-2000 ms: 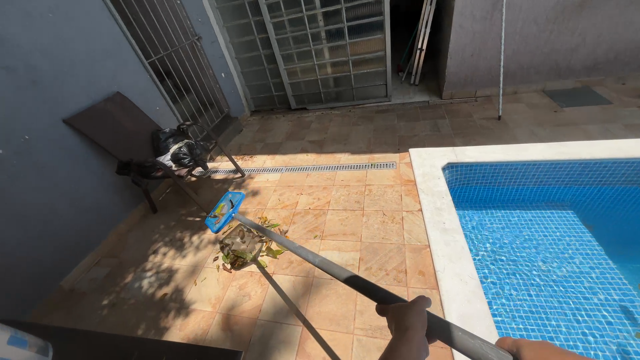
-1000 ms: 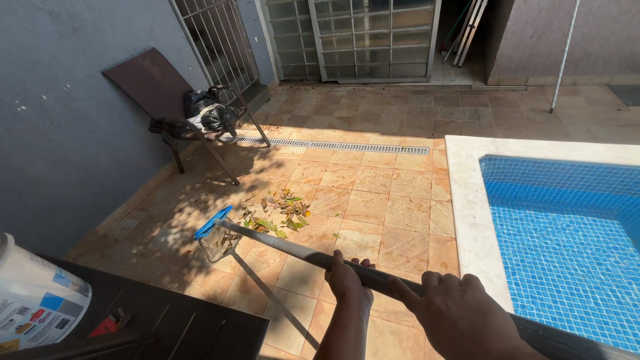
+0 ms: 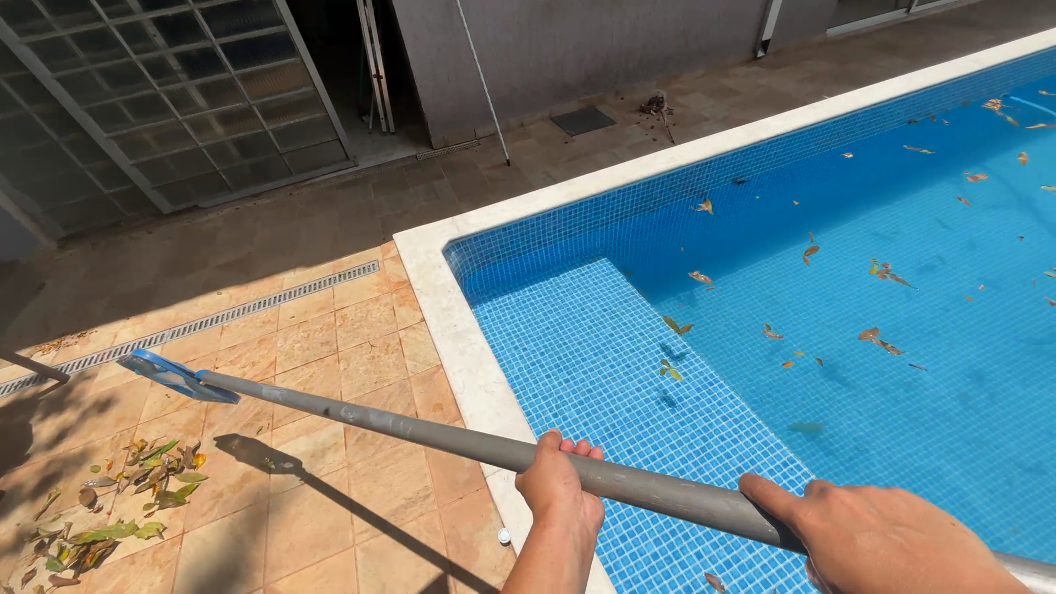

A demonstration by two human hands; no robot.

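A long grey pole (image 3: 462,439) with a blue-framed leaf skimmer net (image 3: 177,377) at its far end crosses the view from left to lower right. My left hand (image 3: 563,487) is wrapped around the pole near its middle, above the pool's edge. Farther back along the pole, my right hand (image 3: 883,528) grips it, over the pool. The skimmer is held above the stone paving, its shadow falling below it. A pile of leaves (image 3: 165,474) lies on the paving below and left of the skimmer. More leaves (image 3: 881,341) are scattered in the pool water.
The pool's pale stone coping (image 3: 470,355) runs beneath the pole and back to the right. A metal drain grate (image 3: 247,309) crosses the paving. Beyond stand a gridded glass door (image 3: 198,91) and a thin pole (image 3: 487,82) against the wall. Blue-tiled steps (image 3: 602,355) lie in the near pool corner.
The skimmer has risen off the paving and moved away from the leaf pile, both hands still on the pole. The view has swung right toward the pool.
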